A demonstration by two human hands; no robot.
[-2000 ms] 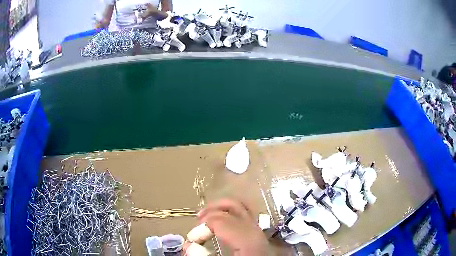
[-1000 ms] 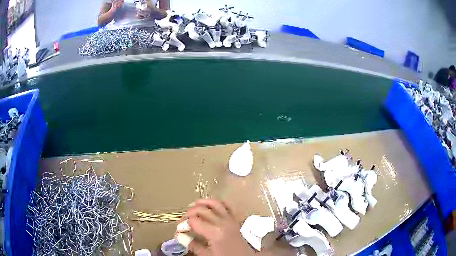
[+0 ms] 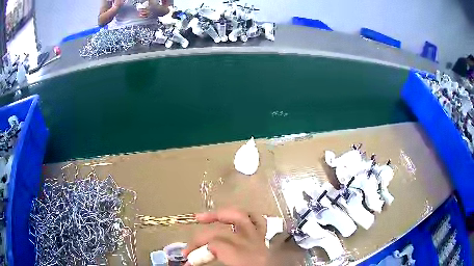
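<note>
My right hand [image 3: 231,241] reaches in from the bottom edge, fingers pointing left and bent. Its forefinger lies at the right end of a bundle of thin straw-gold sticks [image 3: 163,220]. A pale cap-like piece [image 3: 200,255] shows at its lower fingers; whether it is held or worn is unclear. A small round cup [image 3: 175,251] and a small white piece [image 3: 158,257] are just left of the hand. A white flat piece [image 3: 274,229] shows right of the hand, partly hidden. White curved moulded parts [image 3: 332,221] with dark pins lie at the right. My left hand is not in view.
A tangled heap of bent wires [image 3: 78,223] lies left on the brown board [image 3: 156,182]. A white teardrop bottle [image 3: 247,158] stands near its far edge. Blue crates [image 3: 26,166] flank both sides. Beyond the green belt [image 3: 223,98], a person [image 3: 132,13] works beside parts and wires.
My right hand has shifted slightly right and its forefinger has stretched out to the sticks. Less of the white flat piece beside the hand shows than one second ago.
</note>
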